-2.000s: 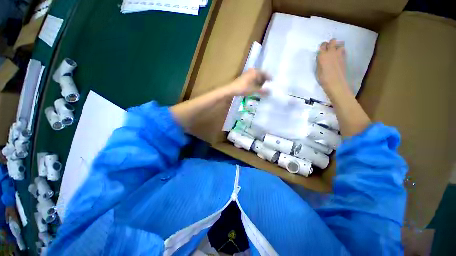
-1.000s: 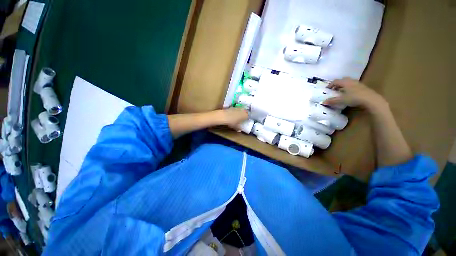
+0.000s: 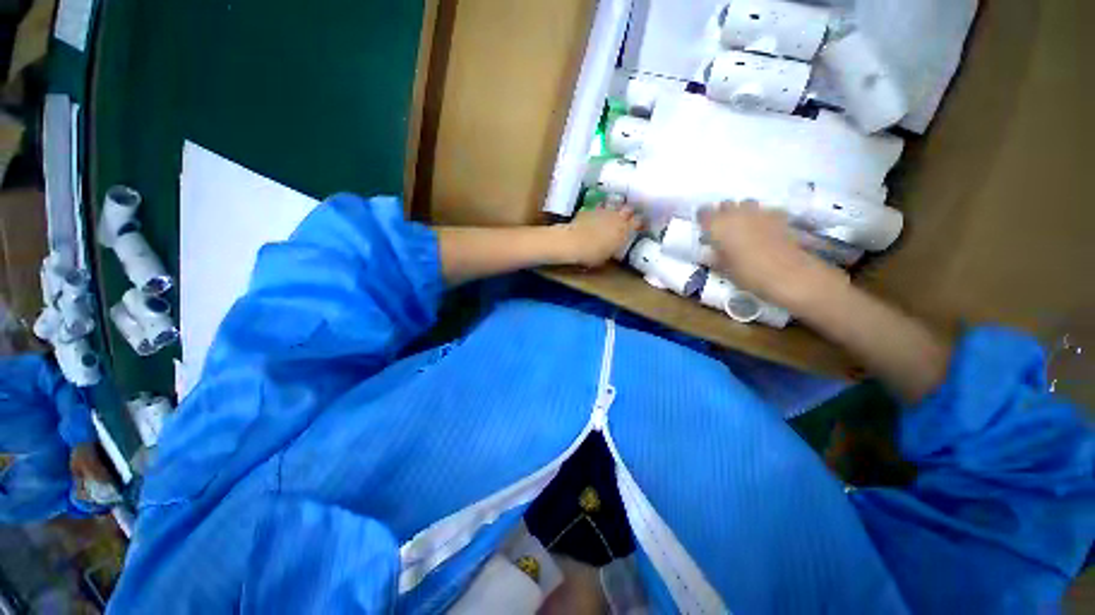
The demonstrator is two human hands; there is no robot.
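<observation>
Several white cylindrical units [image 3: 759,82] lie in the open brown carton [image 3: 490,120], some on a plain white sheet [image 3: 931,42], others in rows nearer me. A small white sheet [image 3: 720,156] lies over the middle of the near rows. Green spots show at the rows' left edge. My left hand [image 3: 604,233] is at the carton's near left corner by the end units; whether it grips one is hidden. My right hand [image 3: 751,240] is over the near row, blurred, its fingertips at the units; its grip is unclear.
The green bench [image 3: 258,90] is at the left, with a large white sheet [image 3: 228,228] and loose white units [image 3: 142,261]. More units lie at its far left edge. Another person's blue sleeve [image 3: 36,415] and hand show at the lower left. A carton flap spreads at the right.
My right hand has moved left from the right ends of the rows to the near row. A tilted unit now lies beside the two on the sheet. My left hand stays near the corner.
</observation>
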